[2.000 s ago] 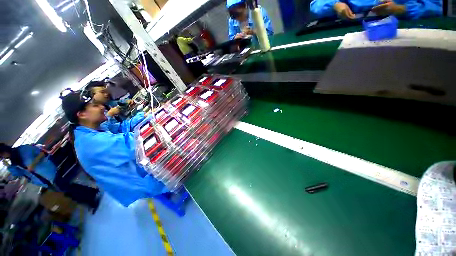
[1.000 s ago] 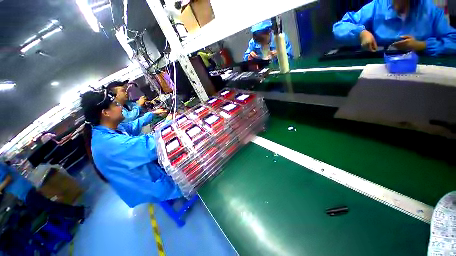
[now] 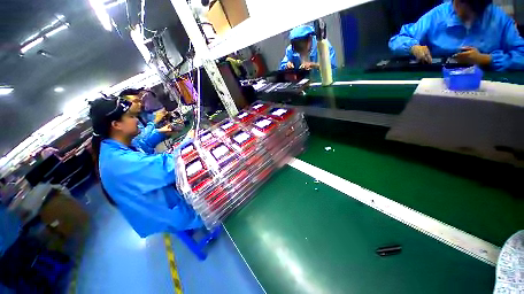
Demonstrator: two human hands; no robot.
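Observation:
Neither of my hands is in the picture. The white label strip (image 3: 510, 270) with rows of small print shows at the lower right, curled up and cut off by the picture's edge. A small black pen cap (image 3: 389, 250) lies alone on the green bench surface (image 3: 322, 229). A tall pile of clear blister trays (image 3: 244, 158), with red-and-white rectangles in the pockets, stands at the bench's left end.
A long white rail (image 3: 396, 212) crosses the bench. Beyond it are white scraps (image 3: 328, 149), a grey-beige board (image 3: 454, 118) and a blue bin (image 3: 462, 78). A person in blue (image 3: 135, 178) sits beyond the trays; other people in blue work across the line.
The view has shifted, so the trays and cap appear farther right and lower than two seconds ago, and less of the label strip shows. The cap and trays keep their places on the bench.

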